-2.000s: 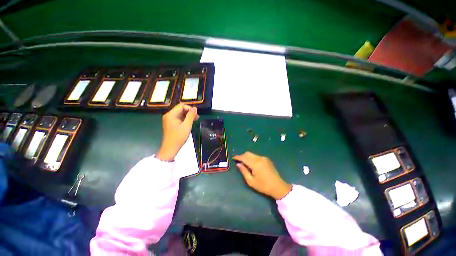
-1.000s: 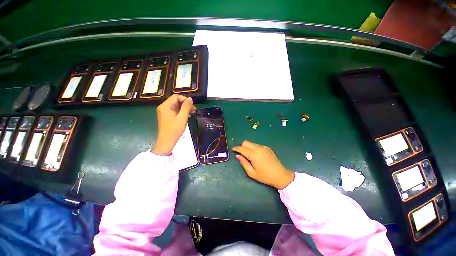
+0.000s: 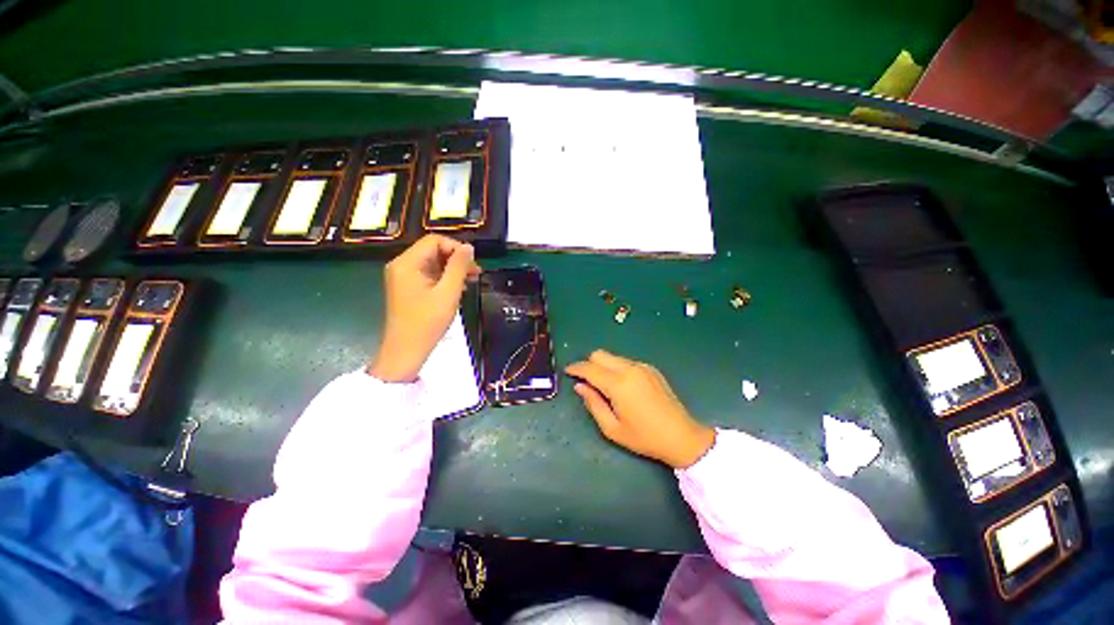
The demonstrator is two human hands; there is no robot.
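Note:
A dark phone screen with coloured lines and a small white label lies upright on the green bench in front of me. A white slab lies against its left side, partly under my left wrist. My left hand is above the screen's top left corner, thumb and fingertips pinched together; whether something tiny is between them cannot be told. My right hand rests on the bench just right of the screen's lower edge, fingers curled, thumb and forefinger close together; nothing clear shows in it.
A tray of orange-rimmed housings stands back left, another at far left. A right tray holds three housings. Small gold parts and white scraps lie to the right. White board behind; binder clip left; blue sleeve lower left.
The view has shifted slightly. Both hands keep nearly the same place and pose beside the screen; nothing has clearly been picked up or let go.

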